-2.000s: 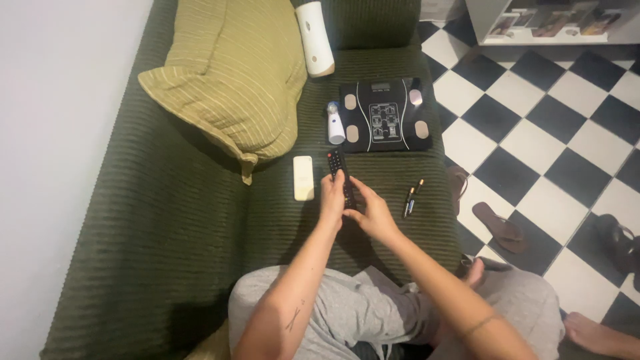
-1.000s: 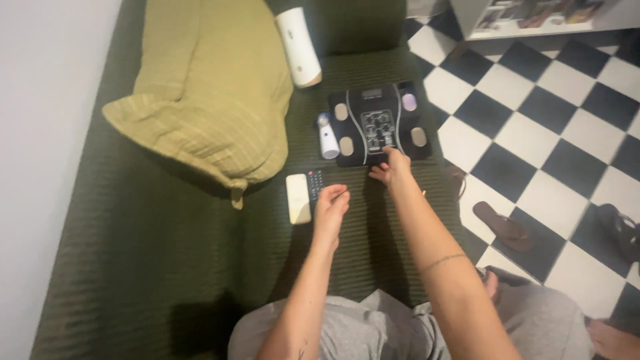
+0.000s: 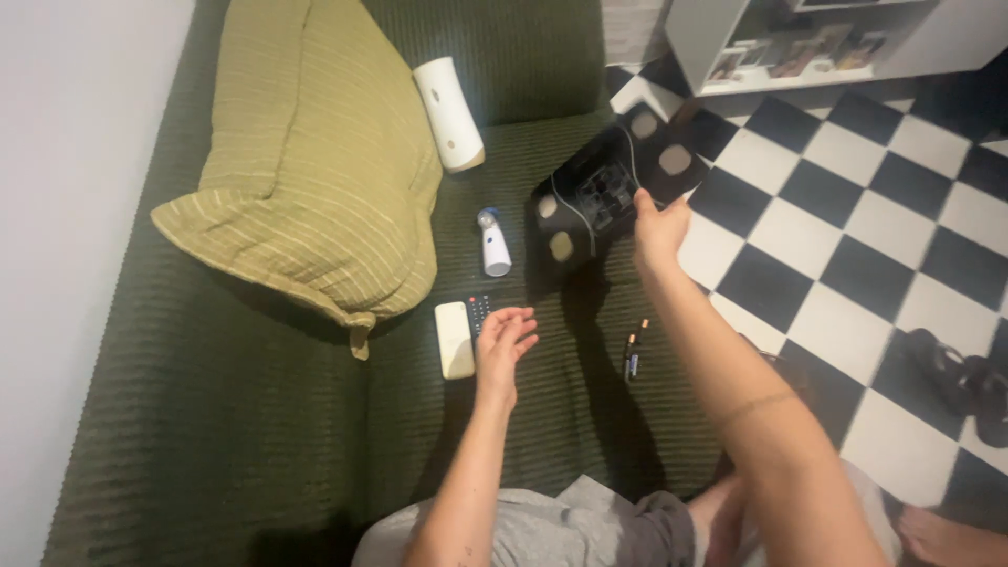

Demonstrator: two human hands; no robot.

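My right hand point(image 3: 661, 228) grips the near edge of a black glass bathroom scale point(image 3: 571, 189), which is lifted and tilted at the sofa's right edge. Empty, with fingers apart, my left hand point(image 3: 504, 346) hovers beside a black remote control point(image 3: 479, 309) that it partly hides. A pale yellow rectangular case or device point(image 3: 455, 340) lies against the remote's left side. Above them rests a white handheld device with a blue tip point(image 3: 494, 244). Several small batteries point(image 3: 633, 358) lie on the seat to the right.
A green striped cushion point(image 3: 315, 173) and a white cylindrical device point(image 3: 450, 114) lie on the dark green corduroy sofa point(image 3: 276, 441). Beyond its right edge are a checkered floor point(image 3: 835, 197), dark footwear point(image 3: 953, 378), a white shelf unit point(image 3: 787, 79) and a bare foot point(image 3: 953, 539).
The remote, held in both hands two seconds ago, now lies beside the pale case. My right hand has taken hold of the scale, which has risen and turned from lying flat.
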